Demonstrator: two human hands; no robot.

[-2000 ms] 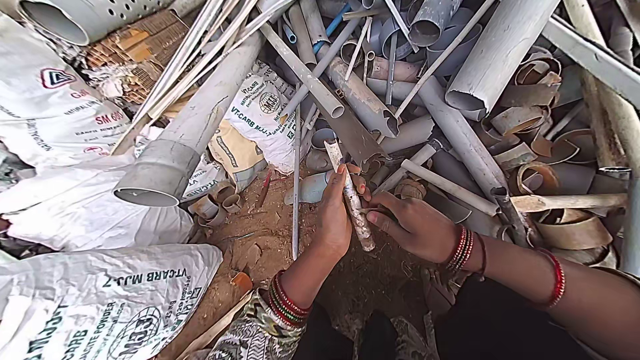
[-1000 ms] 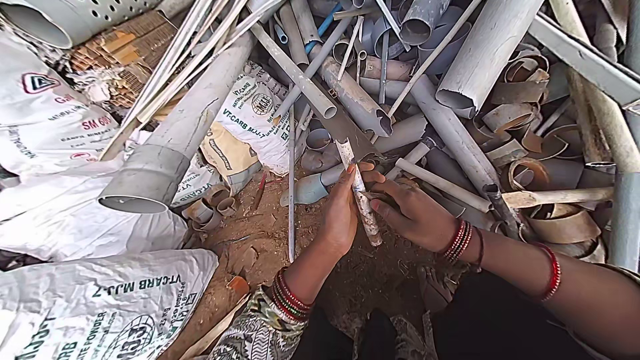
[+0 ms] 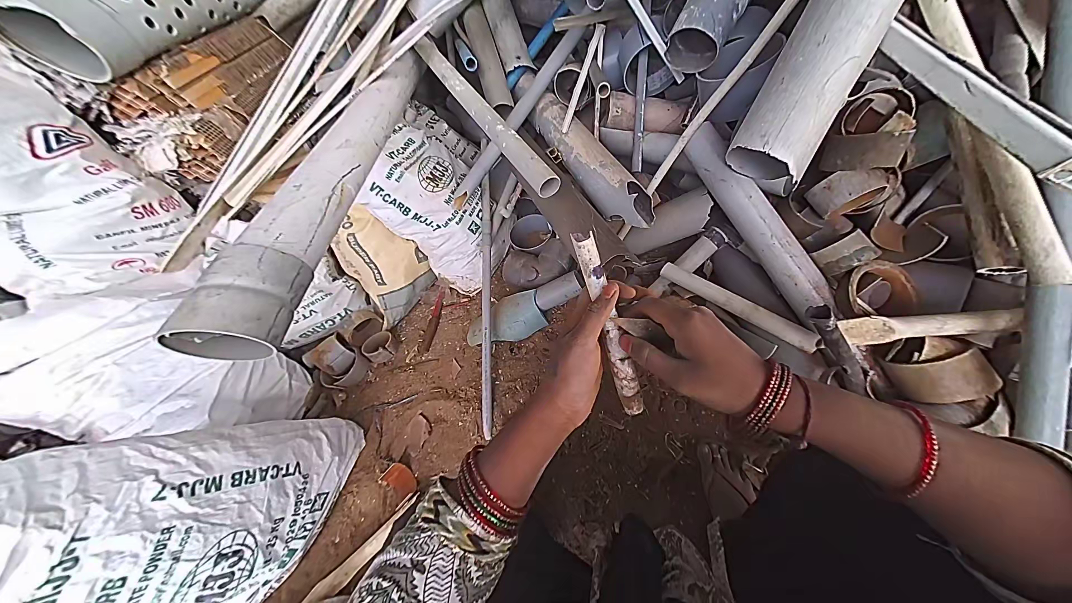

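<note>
Near the middle of the head view, a short, dirty whitish length of pipe [image 3: 621, 368] is held at a steep tilt. Its upper end looks cut open like a trough. My left hand [image 3: 579, 360] grips it from the left, fingers pointing up along it. From the right, my right hand [image 3: 699, 347] has its thumb and fingers at the pipe's middle, and a small flat piece, perhaps a blade, shows between them; what it is cannot be told. Beyond my fingertips lies a grey pipe [image 3: 559, 291] with a pale blue flared end.
A heap of grey plastic pipes [image 3: 758, 226] and curled pipe offcuts [image 3: 942, 368] fills the far side and right. A wide grey pipe [image 3: 276, 243] slants at the left beside printed white sacks [image 3: 243, 477]. Thin pale strips [image 3: 285, 109] lean over it. Brown soil [image 3: 419, 419] lies below.
Both hands stay around the same pipe piece, with only small shifts of its tilt and of the right fingers along it.
</note>
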